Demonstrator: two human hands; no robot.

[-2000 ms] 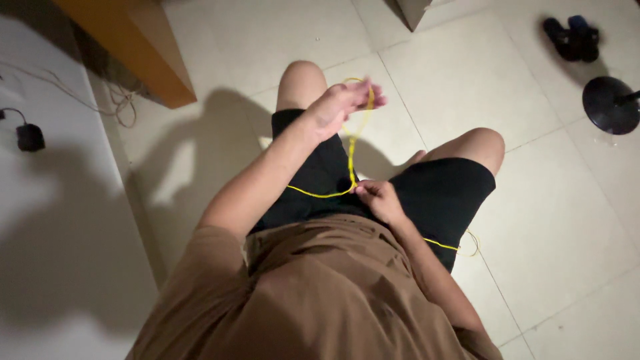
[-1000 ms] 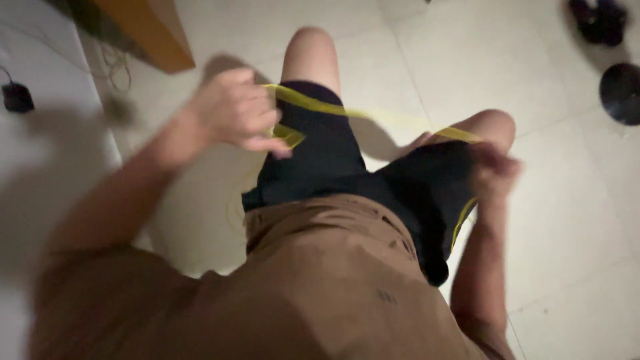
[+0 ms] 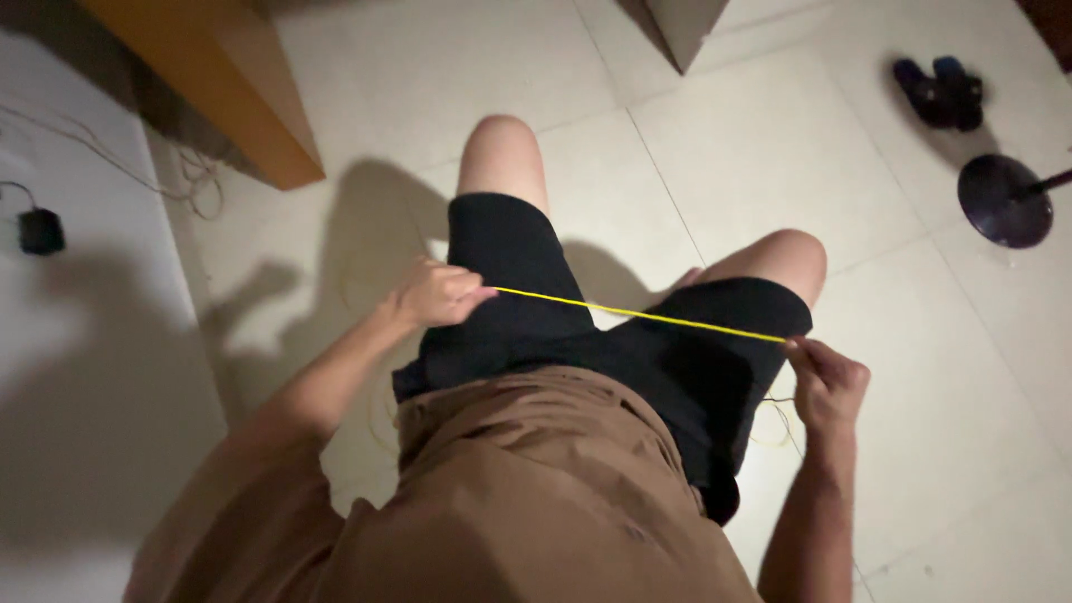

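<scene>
A yellow cord (image 3: 641, 314) is stretched straight between my two hands, above the black shorts on my lap. My left hand (image 3: 444, 293), on the left side of the view, is closed on one end of the stretch. My right hand (image 3: 829, 381) pinches the other end, a little lower, beside the thigh at the right. Faint loops of thin yellow cord (image 3: 775, 423) lie on the floor below my right hand, and more faint yellow lines show by the left hip. Whether these join the held stretch is hidden.
An orange-brown wooden furniture panel (image 3: 243, 92) stands at the upper left, with loose cables (image 3: 197, 180) beside it. A black adapter (image 3: 40, 231) is at the far left. Dark footwear (image 3: 938, 92) and a round dark stand base (image 3: 1005, 201) are on the tiled floor at the right.
Two seconds ago the hands were near each other over the lap, with cord between them. They have moved apart. The cord, slack and blurred one second ago, is now a straight line.
</scene>
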